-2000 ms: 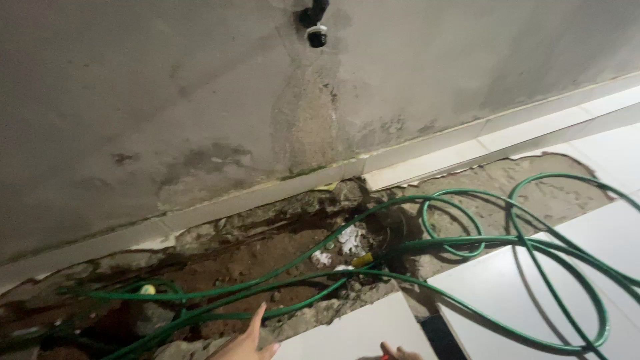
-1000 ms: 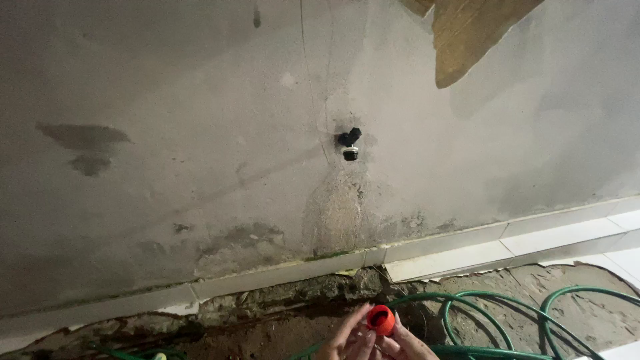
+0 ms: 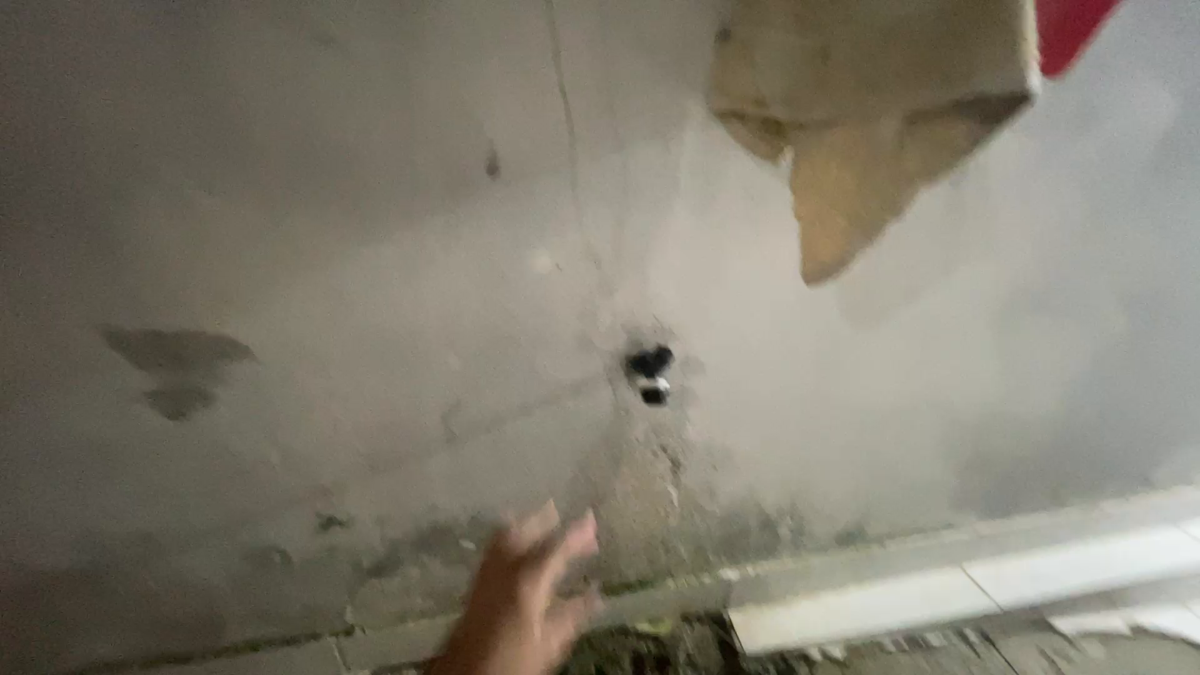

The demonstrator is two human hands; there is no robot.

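Note:
My left hand (image 3: 530, 595) is raised at the bottom centre, blurred, with its fingers apart and nothing seen between them. It is below and to the left of a small black plastic tap (image 3: 651, 361) with a white ring, which sticks out of the grey plastered wall (image 3: 394, 281). The hand does not appear to touch the tap. My right hand is out of view, and so is the red round fitting.
Ragged brown material (image 3: 853, 178) hangs at the upper right, beside a red thing (image 3: 1069, 33). White baseboard tiles (image 3: 872, 586) run along the wall's foot, above broken ground (image 3: 647, 649) at the bottom edge.
A second ago both hands were together at a red round fitting; now only my left hand shows, raised with its fingers spread. The view has tilted up, leaving the green hose out of sight.

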